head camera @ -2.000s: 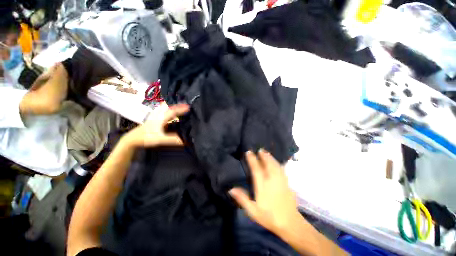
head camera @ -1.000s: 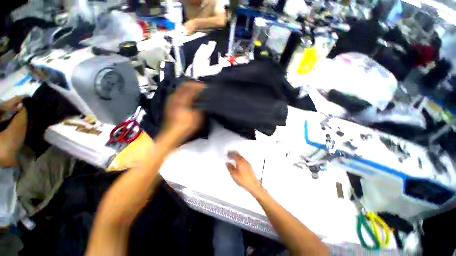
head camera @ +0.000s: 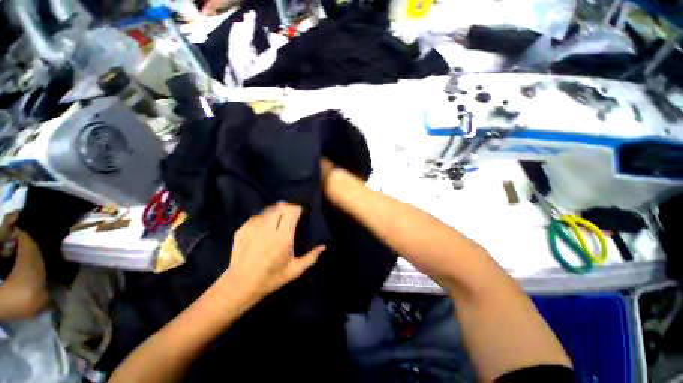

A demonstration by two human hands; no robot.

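A large floppy black cloth piece (head camera: 255, 153) lies on the left part of the white table and hangs over its front edge onto my lap. My left hand (head camera: 269, 250) rests on the cloth with thumb and fingers apart; whether it pinches any cloth is not clear. My right hand (head camera: 329, 176) reaches into or behind a raised fold of the cloth; its fingers are mostly hidden. The white sewing machine (head camera: 547, 135) with a blue stripe stands to the right, its needle area away from the cloth.
Green and yellow handled scissors (head camera: 577, 239) lie right, by a brown tab (head camera: 511, 192). Red-handled scissors (head camera: 159, 211) lie left, near another machine's grey end (head camera: 105, 149). More black cloth (head camera: 344, 52) lies behind. A blue basket (head camera: 580, 336) is below right. Another person's arm (head camera: 26, 277) shows far left.
The black cloth has come from the back of the table toward me and over the front edge. My right hand has moved from the bare table into the cloth. The view has shifted.
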